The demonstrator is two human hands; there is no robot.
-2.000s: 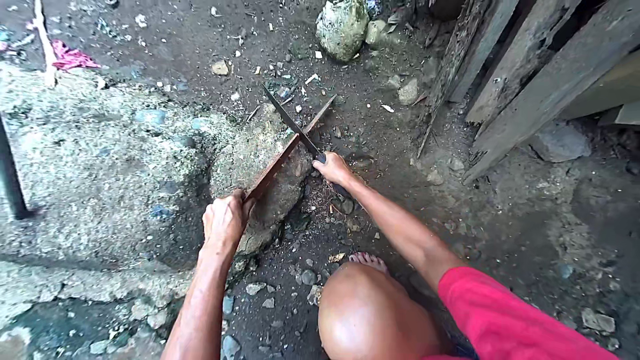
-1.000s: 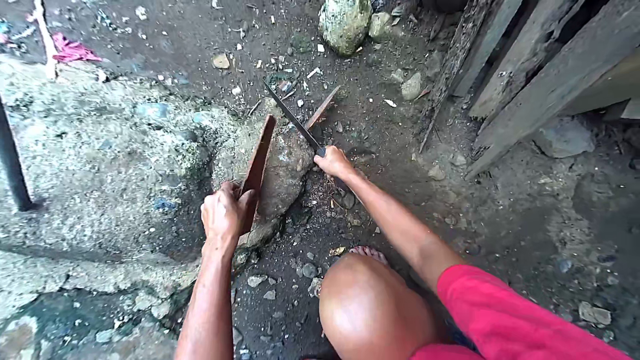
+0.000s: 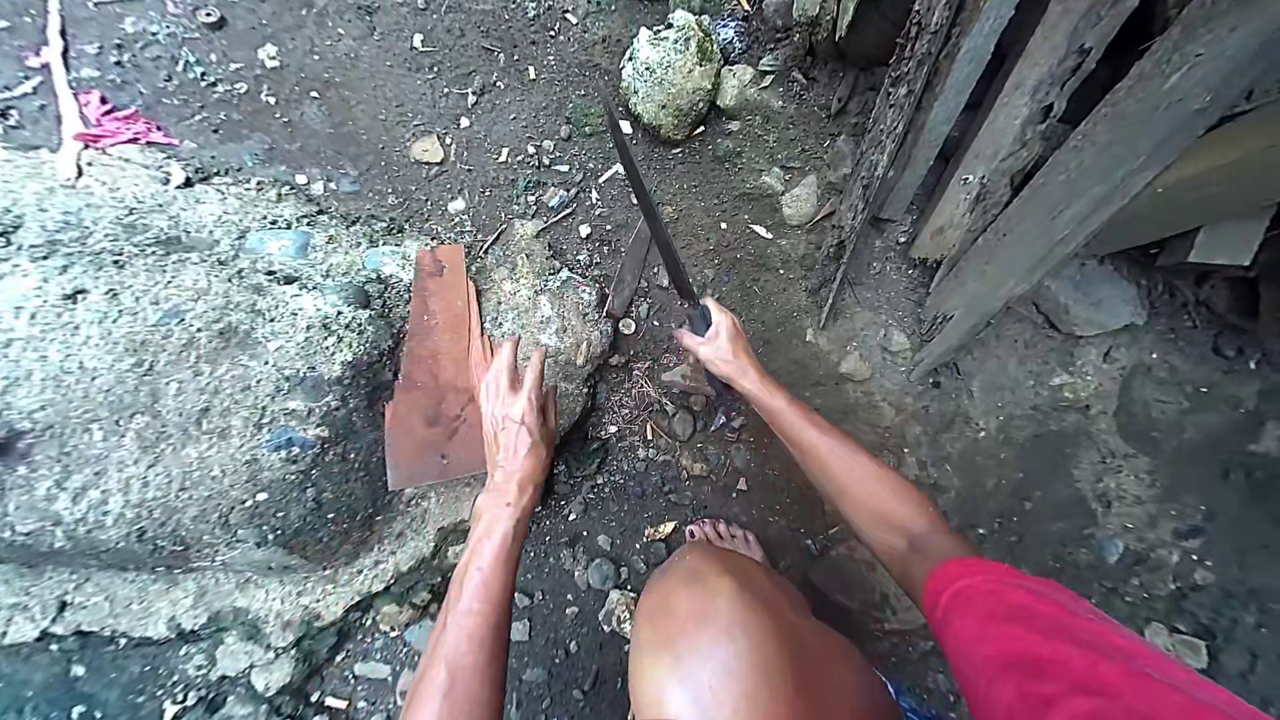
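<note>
My right hand (image 3: 722, 345) grips the dark handle of a long-bladed machete (image 3: 650, 205), its blade pointing up and slightly left over the dirt. A flat piece of reddish-brown wood (image 3: 435, 380), with a ragged, split right edge, lies on the rock at the left. My left hand (image 3: 517, 410) is at that right edge, fingers spread and pointing up; whether it still touches the wood cannot be told. A narrow wood strip (image 3: 629, 270) lies on the ground, just left of the blade.
A large rough rock (image 3: 200, 380) fills the left, with a smaller rock part (image 3: 545, 300) beside it. Weathered wooden planks (image 3: 1060, 190) lean at the upper right. A mossy round stone (image 3: 671, 75) sits at the top. My bare foot (image 3: 725, 537) and knee are below.
The brown wood piece was held up on edge in my left hand; now it lies flat on the rock and that hand has loosened. The machete's tip has swung up and right.
</note>
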